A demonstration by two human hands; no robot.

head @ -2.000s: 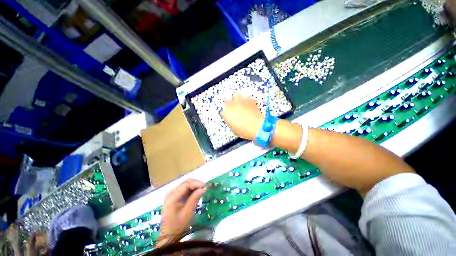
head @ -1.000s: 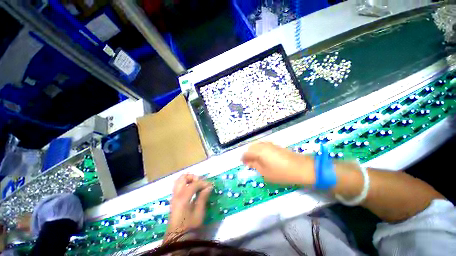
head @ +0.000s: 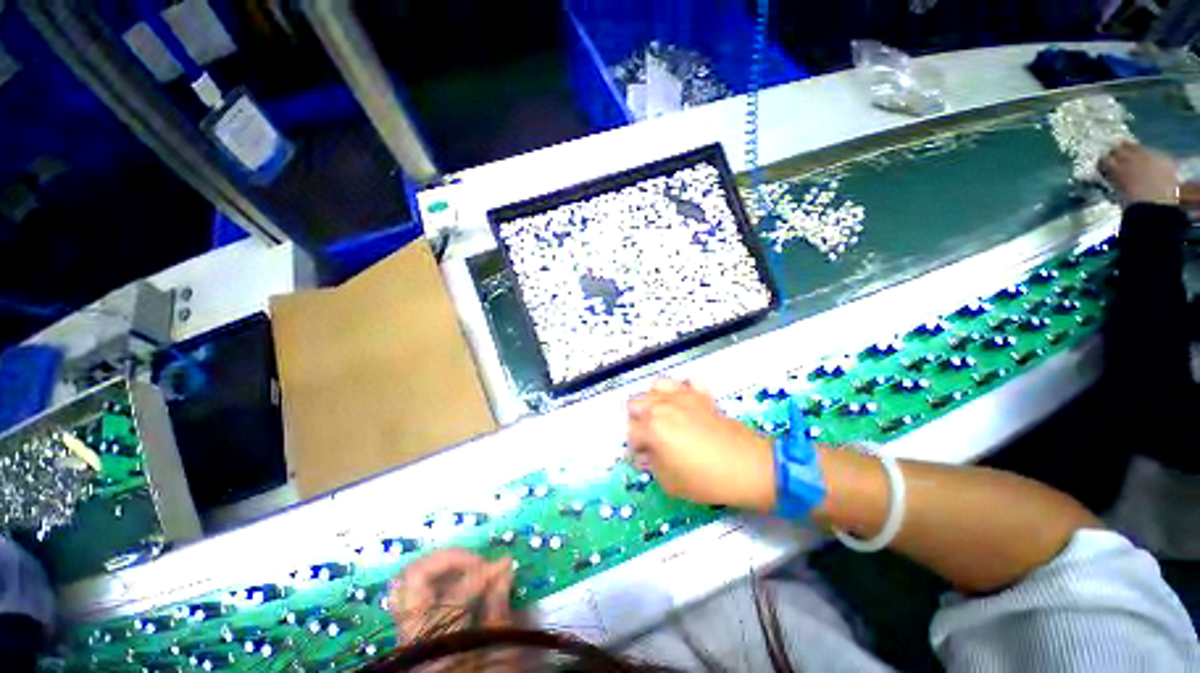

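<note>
A long strip of green circuit boards [head: 908, 371], dotted with small dark parts with bright tops, lies in front of me. My right hand [head: 695, 444], with a blue wrist strap [head: 798, 476] and a white bangle, is over the boards with its fingers bent down; the fingertips are too small to show if they hold a piece. My left hand [head: 454, 592] is blurred over the boards, low in the picture, its fingers curled and partly behind dark hair. A black tray [head: 648, 364] full of small white components [head: 645, 283] sits behind the boards.
Loose white pieces [head: 819, 221] lie right of the tray. A brown cardboard sheet [head: 382, 375], a dark box [head: 224, 414] and a parts bin [head: 171, 460] are at left. Another person's hand [head: 1140, 174] is at a white pile at far right. A clear bag [head: 899, 79] lies behind.
My right hand moved from the tray down to the boards. My left hand has shifted lower and slightly left in the picture. The view has turned, and a neighbour's hand now shows at far right.
</note>
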